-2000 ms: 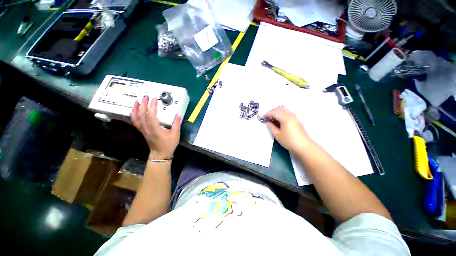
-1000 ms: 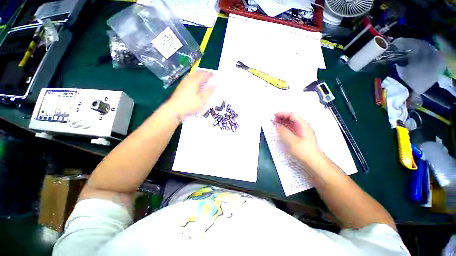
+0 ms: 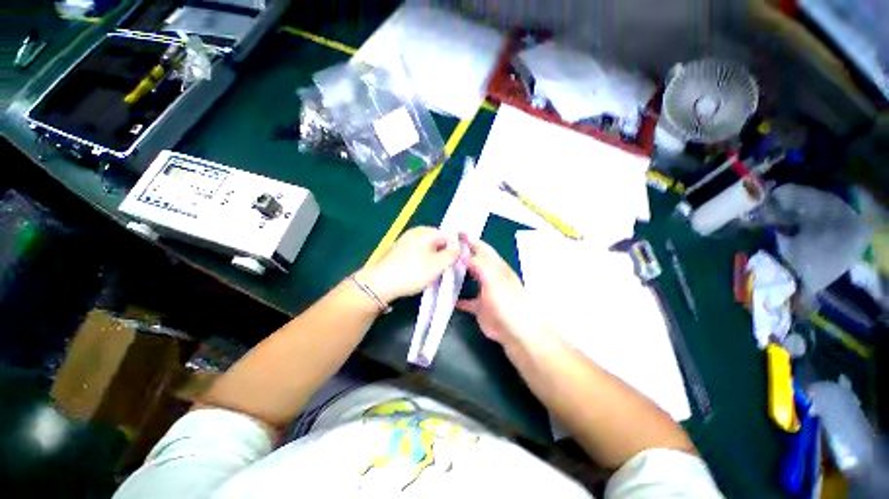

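Note:
A white paper sheet [image 3: 439, 310] is folded up lengthwise into a narrow trough in front of me. My left hand [image 3: 414, 263] pinches its left side near the middle. My right hand [image 3: 497, 297] is on its right side, thumb and finger close to the left fingertips. A small dark bit shows at the sheet's near end; the pile of small metal parts is otherwise hidden in or behind the fold. The picture is slightly blurred.
A white tester [image 3: 222, 208] stands at left, with an open black case [image 3: 97, 93] behind. Clear bags [image 3: 380, 132] lie at the back. A yellow-handled tool [image 3: 546, 212] and a caliper [image 3: 673, 322] lie by other sheets. A fan [image 3: 710, 100] and a yellow knife [image 3: 781, 387] are at right.
The sheet lay flat with the metal parts piled on it; now it is lifted and folded. Both hands have come together on it. The left hand left the tester earlier.

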